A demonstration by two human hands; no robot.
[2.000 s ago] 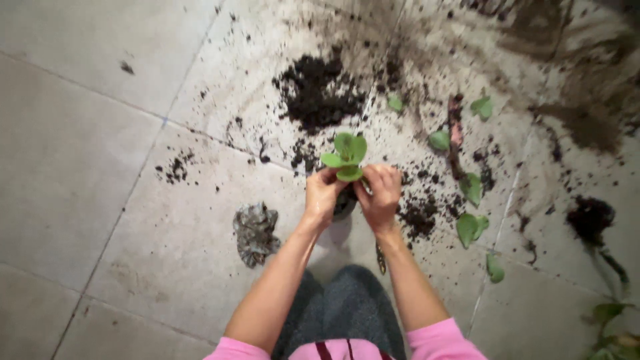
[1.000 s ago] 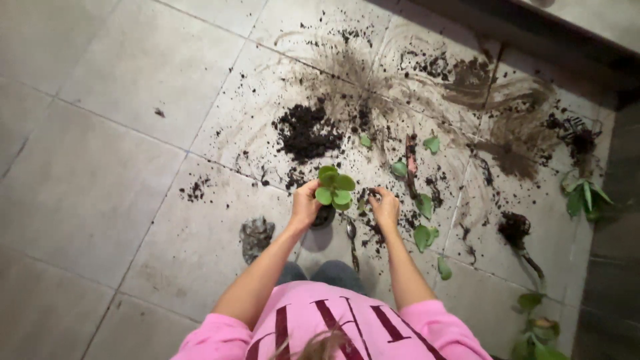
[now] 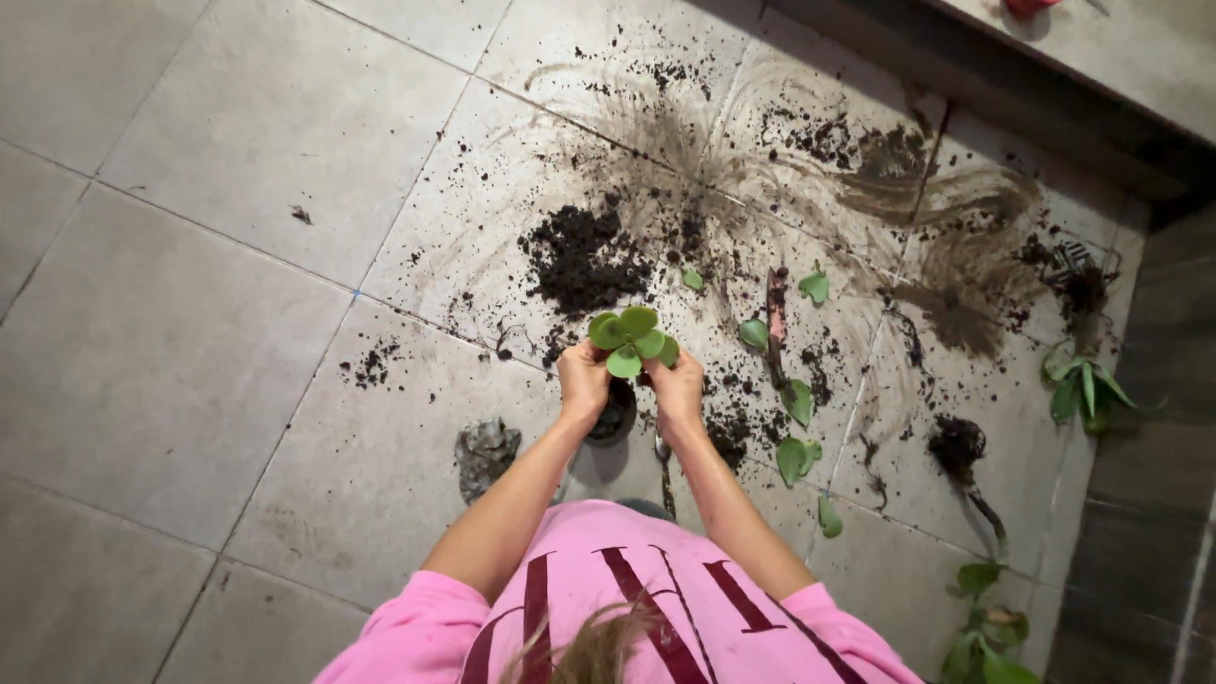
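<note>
My left hand (image 3: 582, 385) grips a small green round-leaved plant (image 3: 629, 337) from its left side, its fingertips hidden under the leaves. At the plant's right, my right hand (image 3: 678, 388) has its fingers at the lower leaves; whether they close on it is not plain. Below the plant, between my wrists, stands a dark round pot (image 3: 616, 415) with soil inside. A metal spoon (image 3: 663, 456) lies beside my right forearm. Just beyond the plant is a heap of dark soil (image 3: 584, 258).
A crumpled grey plastic bag (image 3: 486, 456) lies left of my forearm. Loose leaves (image 3: 796, 401), a soil-covered stem (image 3: 776, 318), a rooted cutting (image 3: 959, 446) and leafy plants (image 3: 1086, 388) lie to the right on soiled tiles. A dark ledge (image 3: 997, 85) borders the upper right.
My right hand, apart from the plant one second ago, is now back at its leaves. My left hand stays at the plant. The view has shifted and turned.
</note>
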